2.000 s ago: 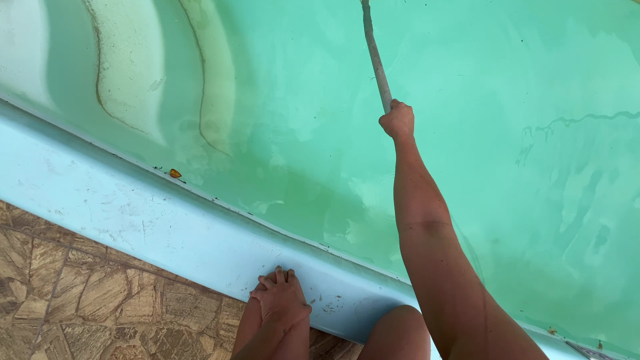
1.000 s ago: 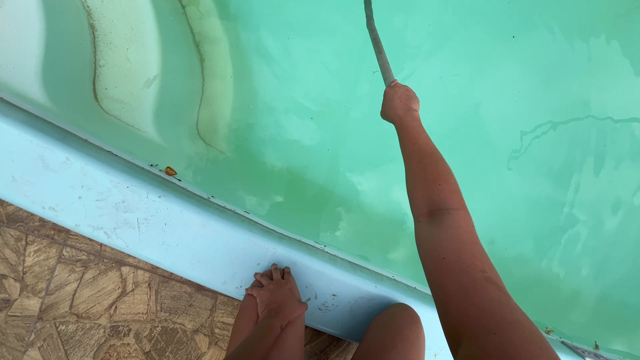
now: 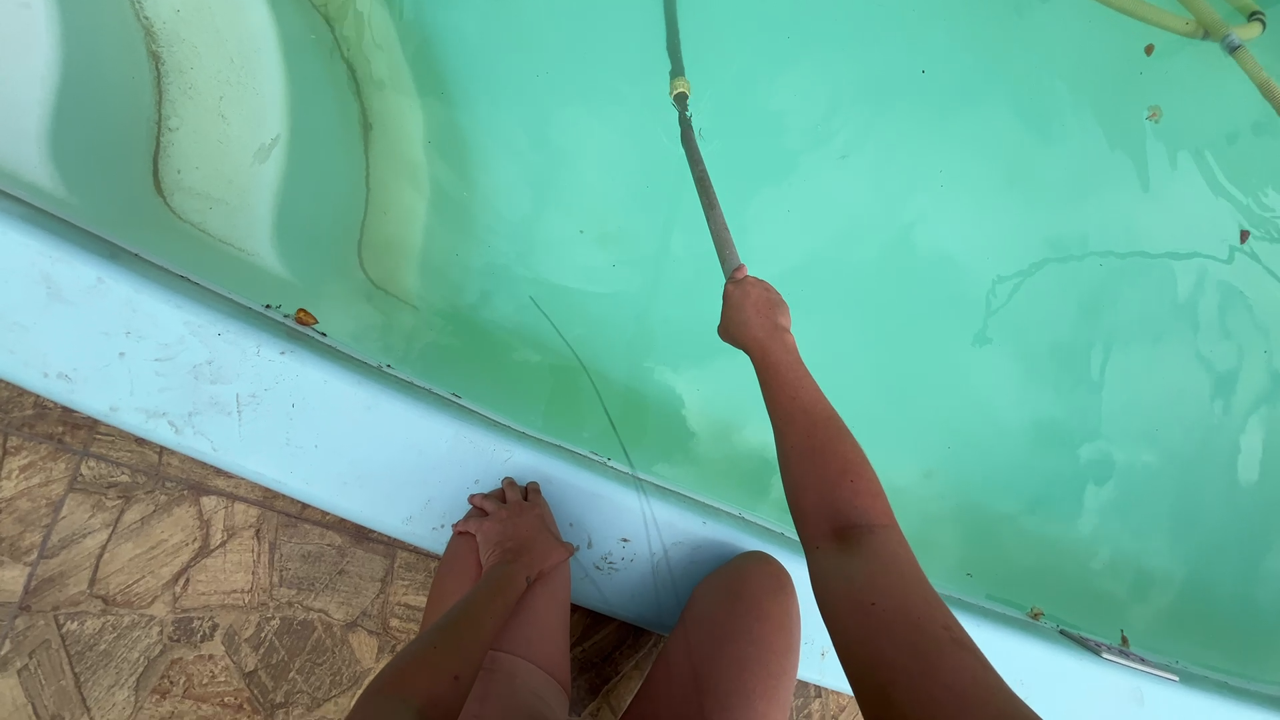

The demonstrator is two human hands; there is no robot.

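A long grey pole [image 3: 708,195] runs from my right hand [image 3: 755,313] up over the green pool water [image 3: 880,200] to the top edge of the view. My right hand is closed around its near end, with the arm stretched over the pool. A pale yellowish collar [image 3: 680,86] sits on the pole near the top; its far end is out of view. My left hand [image 3: 515,527] rests on my left knee, fingers somewhat spread, holding nothing.
A light blue pool rim [image 3: 250,400] crosses below, bordered by stone paving [image 3: 200,570]. Curved pool steps [image 3: 215,130] lie at upper left. Yellow hoses [image 3: 1220,35] are at upper right. An orange-brown leaf [image 3: 305,317] lies by the rim.
The collar on the pole and the yellow hoses have come into view at the top. My right hand still grips the pole, and my left hand stays on the knee.
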